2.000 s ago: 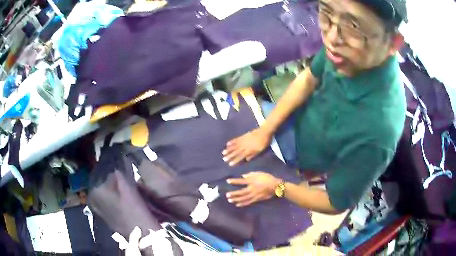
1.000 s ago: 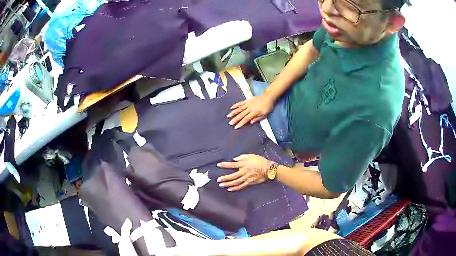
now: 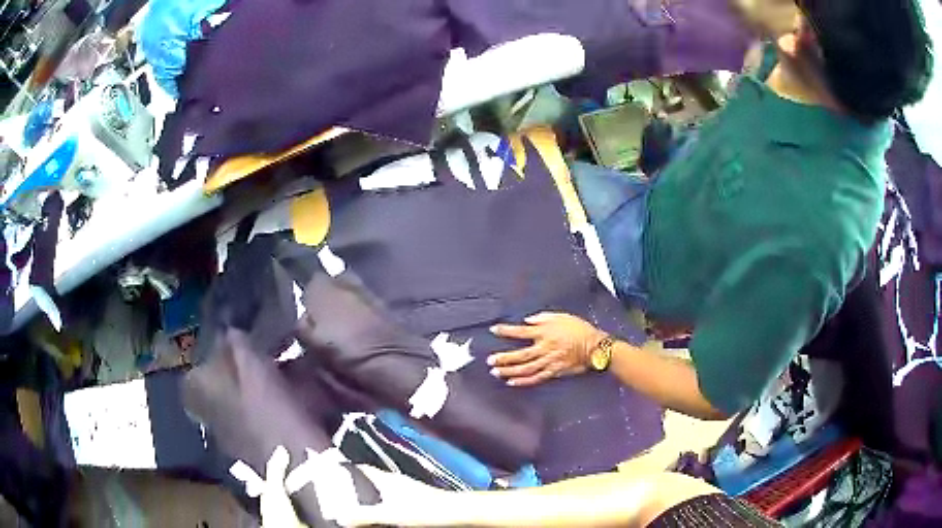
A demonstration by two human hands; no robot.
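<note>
A large dark panel (image 3: 465, 242) with a slit line lies flat in front of me. Rolled dark bundles (image 3: 413, 356) tied with white strips (image 3: 442, 373) lie on and beside it. My right forearm comes in from the lower right, and my right hand (image 3: 380, 499) is at the bottom edge by the white-tied bundle (image 3: 271, 485). The hand is pale, overexposed and partly cut off, so its fingers and grip cannot be told. My left hand is not in view.
A person in a green shirt (image 3: 770, 232) stands at the right, one hand (image 3: 553, 349) on the panel. Dark cloth (image 3: 320, 77) covers the pale table beyond, with a sewing machine (image 3: 119, 124) at upper left. A red basket (image 3: 801, 480) is at lower right.
My right forearm has come into view along the bottom. The other person has turned their head away and taken one hand off the panel; the other hand stays. The view has shifted slightly.
</note>
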